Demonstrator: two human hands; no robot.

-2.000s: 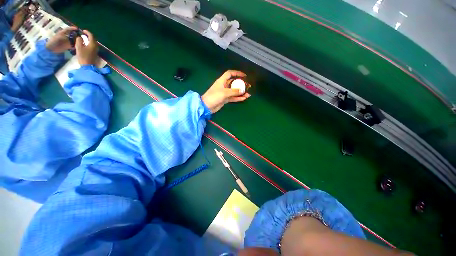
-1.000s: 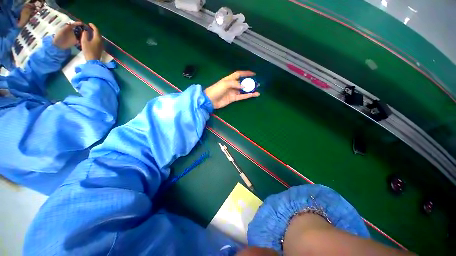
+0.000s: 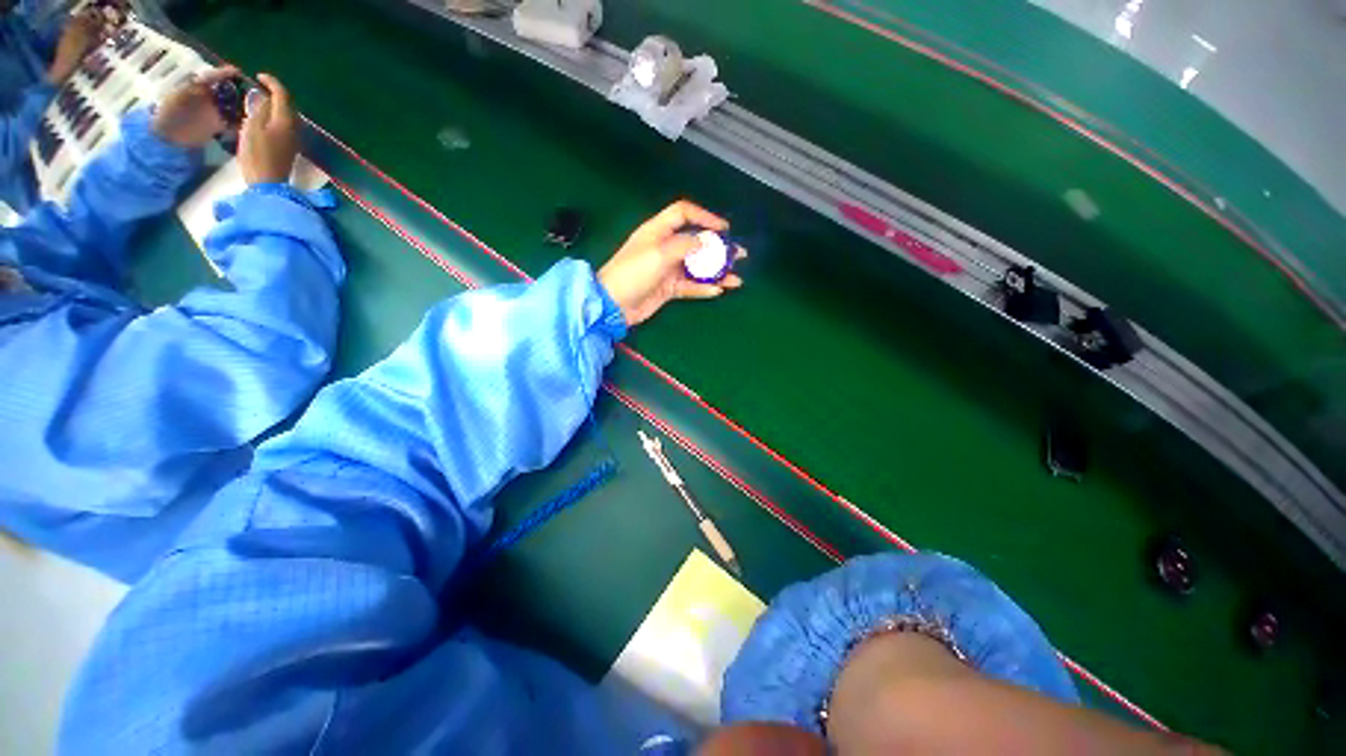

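Note:
My left hand (image 3: 642, 275) reaches out over the green conveyor and holds a small round unit (image 3: 709, 257) between thumb and fingers. Its visible face glows white, with a bluish-purple rim. My right hand (image 3: 960, 709) is very close to the camera at the bottom edge. Only the bare wrist and part of the hand show, coming out of a blue elastic cuff (image 3: 908, 591). Its fingertips are cut off, so I cannot see whether it holds anything.
Black units lie on the conveyor (image 3: 841, 384), one (image 3: 563, 228) beyond my left hand, others right. A pen (image 3: 688, 499) and yellow-edged paper (image 3: 687, 635) lie on the bench. An aluminium rail (image 3: 797, 174) bears black brackets (image 3: 1100, 335) and wrapped white blocks. A neighbour handles a dark unit at left.
The unit in my left hand shifts a little right, then back left; its rim changes from orange to blue-purple. My right hand stays at the bottom edge.

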